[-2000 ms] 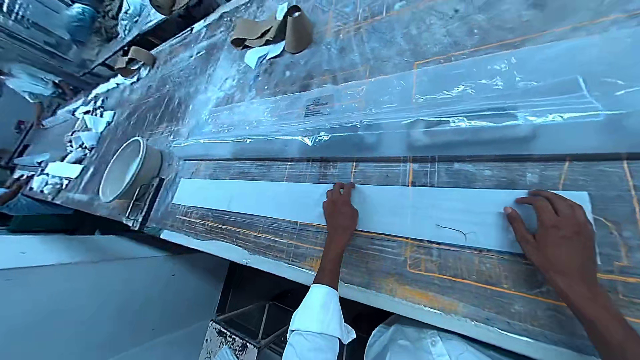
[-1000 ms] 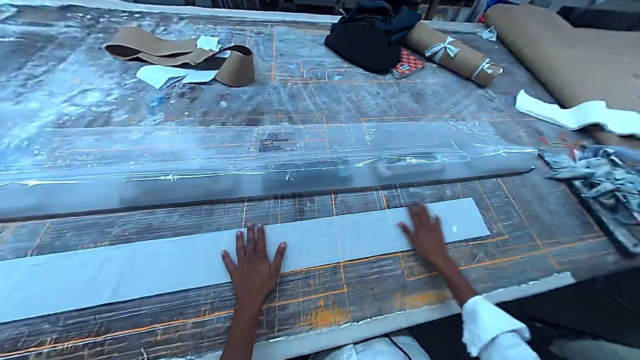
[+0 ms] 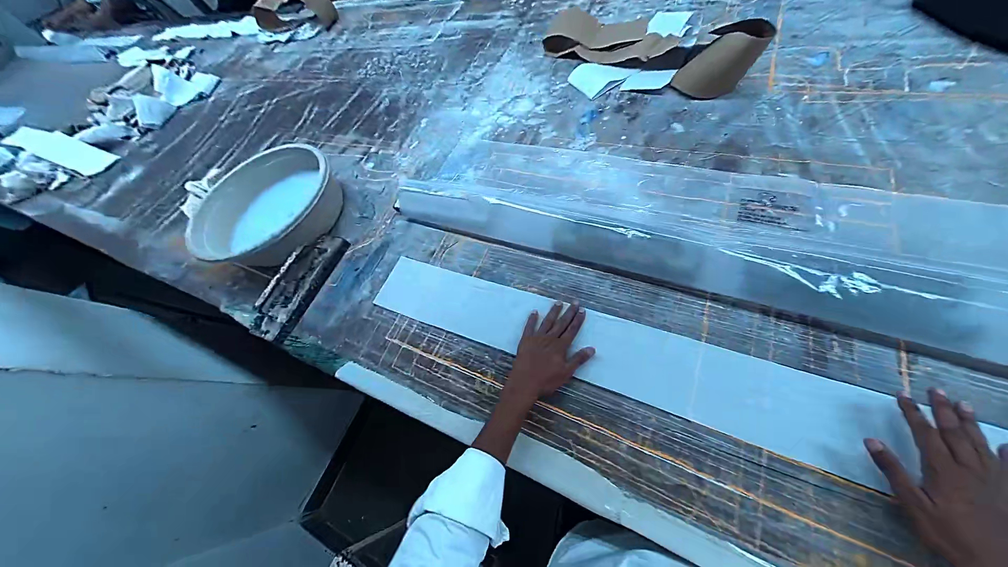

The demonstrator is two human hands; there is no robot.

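A long strip of white paper or cloth [image 3: 709, 386] lies flat along the near part of a scratched work table marked with orange lines. My left hand [image 3: 547, 354] rests on the strip left of its middle, palm down and fingers spread. Farther right, my right hand [image 3: 945, 465] touches the strip, fingers apart, partly cut off by the frame's edge. Neither hand grips anything. Behind the strip lies a long flat piece wrapped in clear plastic film [image 3: 669, 252], with printing on the film.
A round tub [image 3: 331, 201] of milky liquid stands at the left, beside a dark, crusted flat bar [image 3: 299, 287]. Curled brown strips [image 3: 720, 67] lie at the back. White scraps [image 3: 153, 110] are heaped at far left. The table's near edge [image 3: 441, 413] runs diagonally below my hands.
The view has swung to the left since one second ago, bringing the tub back into sight. Both hands remain on the strip, with more distance between them than one second ago.
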